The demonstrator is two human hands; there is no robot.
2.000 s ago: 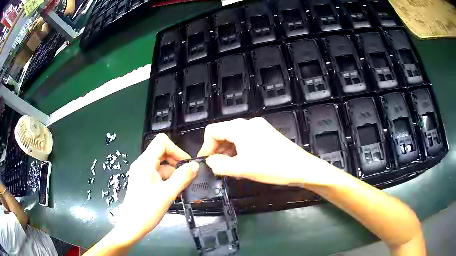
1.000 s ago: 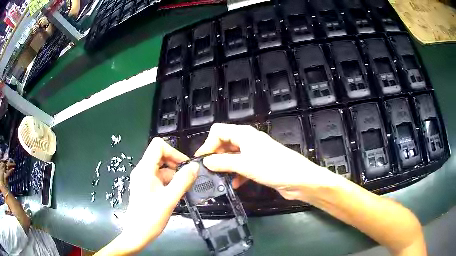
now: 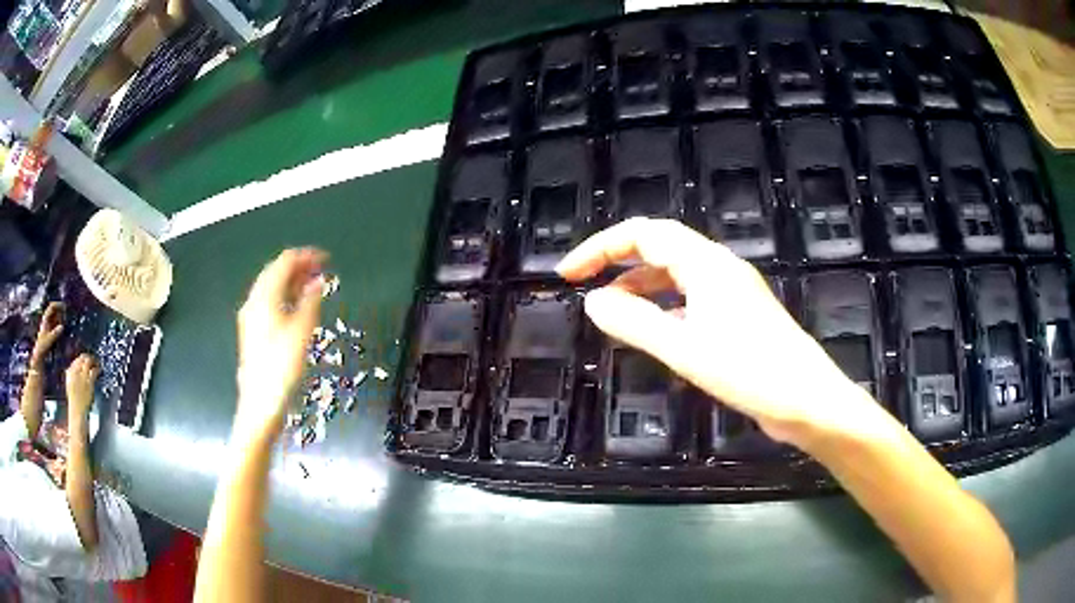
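Note:
Black plastic housings (image 3: 536,379) lie in the pockets of a large glossy black tray (image 3: 566,474), in three rows. My right hand (image 3: 696,312) is over the front and middle rows, its thumb and index finger apart with nothing seen between them. My left hand (image 3: 278,318) is left of the tray at the scattered small loose parts (image 3: 336,365). It is blurred, its fingertips curled near the pile, and I cannot tell whether it pinches a part. The front row's two leftmost pockets both hold housings.
A cream round fan (image 3: 123,265) and a dark slab with a light edge (image 3: 138,377) stand at left. Another person's arms (image 3: 78,436) show at far left. A second black tray (image 3: 312,30) is behind, and a tan sheet (image 3: 1037,77) lies at far right.
The housing held between both hands now lies in a front-left tray pocket. My left hand has moved left to the loose parts; my right hand has opened and moved right. The view has shifted.

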